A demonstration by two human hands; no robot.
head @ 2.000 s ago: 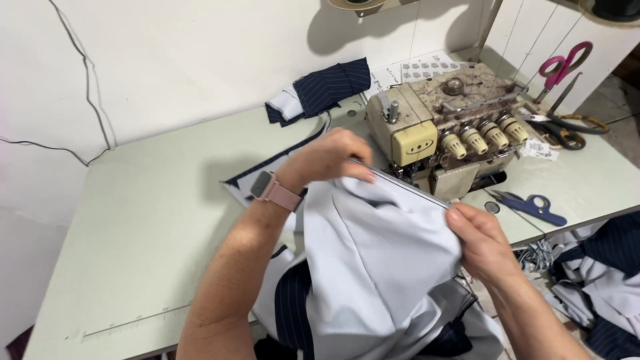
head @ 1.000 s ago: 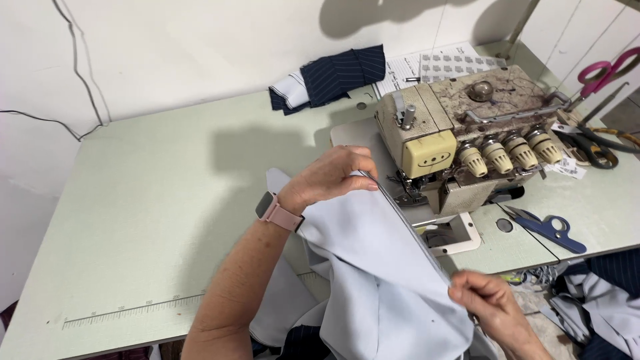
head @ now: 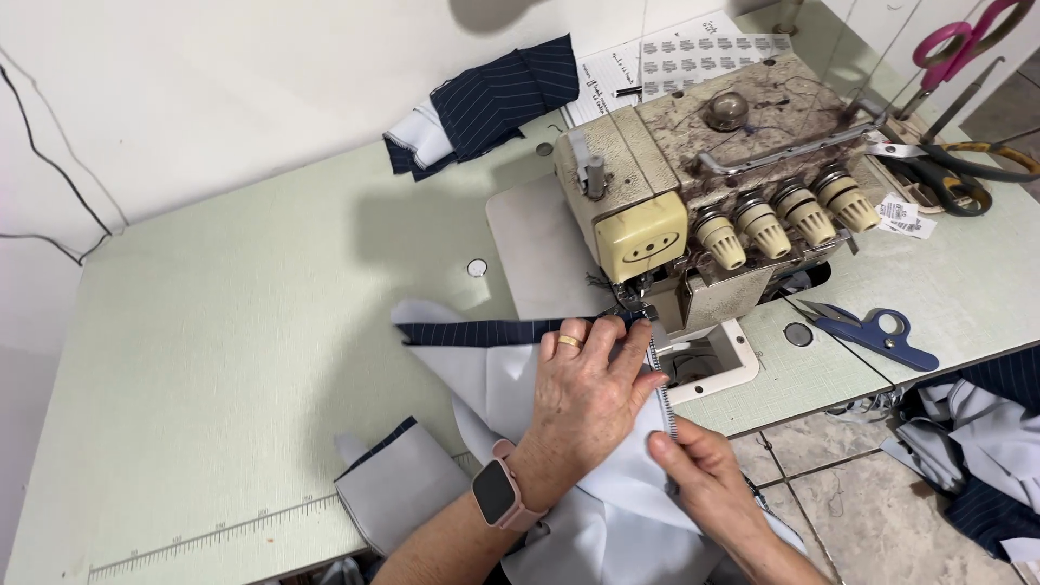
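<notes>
Light grey cloth (head: 504, 382) with a navy pinstripe strip (head: 479, 332) along its top lies under the front of a serger sewing machine (head: 650, 227). Its right edge bears overlock stitching. My left hand (head: 589, 382), with a ring and a pink-banded watch, rests flat on the cloth, fingertips beside the presser foot (head: 634, 313). Lower right, my right hand (head: 699, 471) pinches the stitched edge between thumb and fingers. The needle area is partly hidden by cloth and fingertips.
Folded pinstripe pieces (head: 504, 101) and papers (head: 609, 81) lie behind the machine. Blue thread snips (head: 877, 333), black-handled scissors (head: 951, 171) and pink-handled scissors (head: 946, 53) are at right. More cloth (head: 975, 455) hangs beyond the table edge.
The cloth has moved from being held up between both hands to lying at the presser foot. My left hand now presses on it; my right hand has shifted lower along its edge.
</notes>
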